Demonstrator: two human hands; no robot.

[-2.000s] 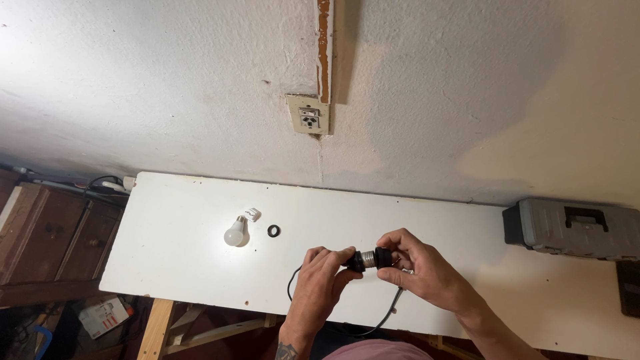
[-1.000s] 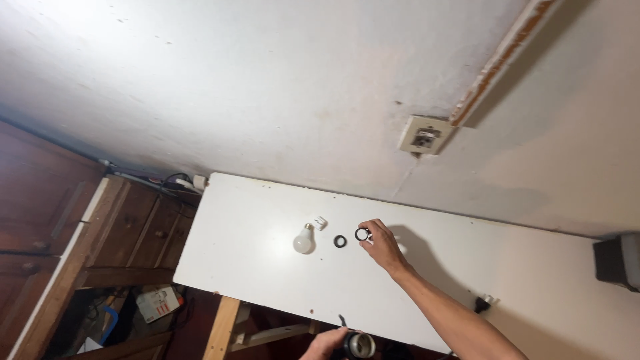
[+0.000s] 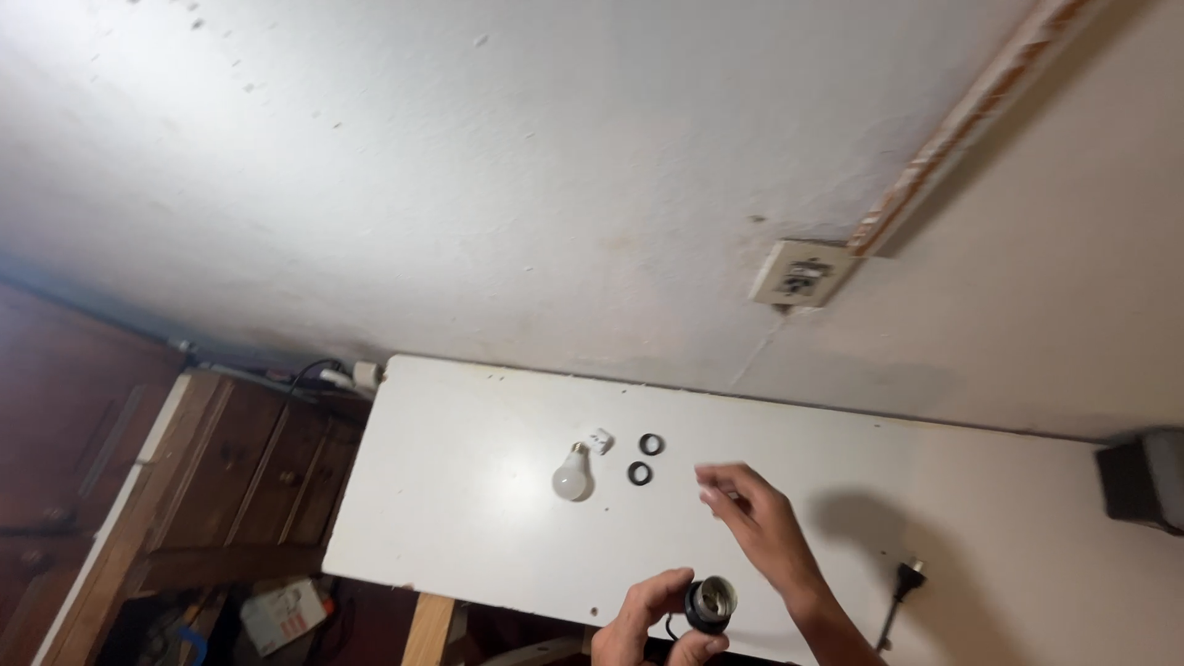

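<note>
My left hand (image 3: pixel 652 618) grips a black lamp socket (image 3: pixel 711 603) at the near edge of the white table; its open end with a metal screw shell faces up, and a dark cord hangs below. My right hand (image 3: pixel 751 523) is above the table, fingers bent and holding nothing. Left of it lie two black rings, one (image 3: pixel 651 444) behind the other (image 3: pixel 639 474). Further left a white light bulb (image 3: pixel 571 477) lies on its side, its base beside a small white fitting (image 3: pixel 599 441). A black power plug (image 3: pixel 909 577) lies to the right.
The white table (image 3: pixel 444 536) runs along the wall, below a wall outlet (image 3: pixel 801 274). A dark toolbox (image 3: pixel 1142 481) stands at the far right. Wooden drawers (image 3: pixel 250 462) are on the left, with a box (image 3: pixel 285 615) low beside the table.
A second black ring now lies behind the first; my right hand has let go of it and drawn back to the right. Two seconds ago both hands held the socket. The view has shifted.
</note>
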